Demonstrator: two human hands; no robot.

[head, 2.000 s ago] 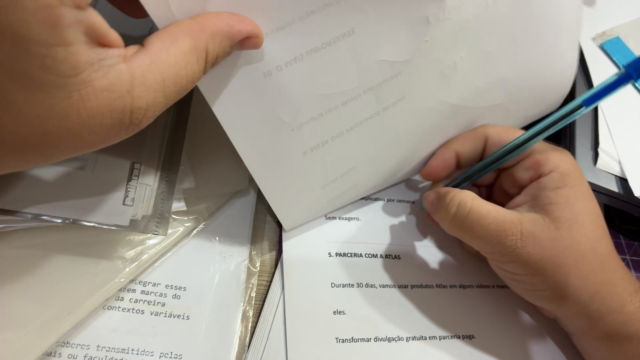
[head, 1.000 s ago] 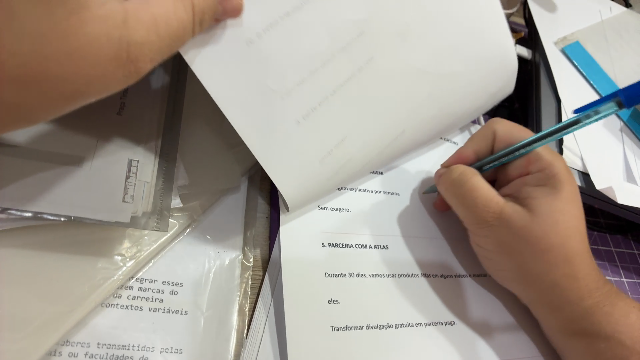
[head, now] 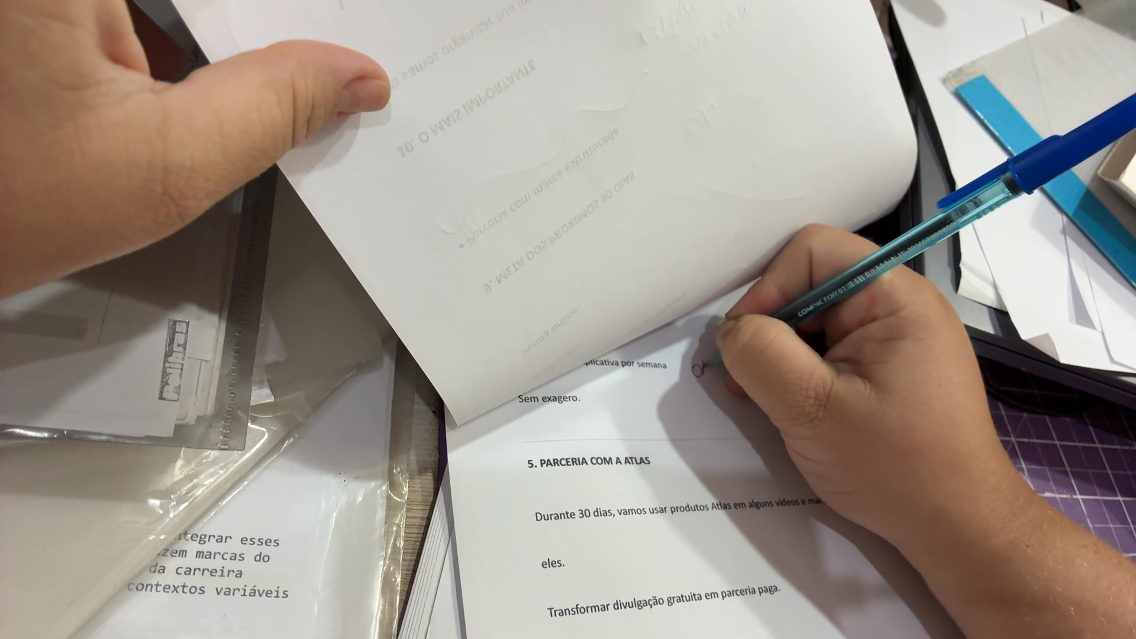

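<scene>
My left hand (head: 186, 142), at the upper left, has its thumb on the edge of a lifted paper sheet (head: 550, 204); its other fingers are mostly hidden behind the sheet. Print shows faintly through that sheet. My right hand (head: 870, 390) grips a ballpoint pen (head: 896, 253) with a clear blue barrel and a blue cap on its rear end. Under the lifted sheet lies a printed page (head: 657, 550). The pen's tip is hidden by my fingers, close to a small looped ink mark (head: 698, 369) right of a printed line.
Clear plastic sleeves (head: 328, 426) holding papers lie at the left. At the right are a black-edged tray or device (head: 1021, 355), loose papers (head: 1087, 284), a light-blue strip (head: 1092, 213) and a purple cutting mat with a grid (head: 1074, 461).
A small looped ink mark now shows beside the printed line near my right hand. My left thumb reaches further over the sheet than one second ago.
</scene>
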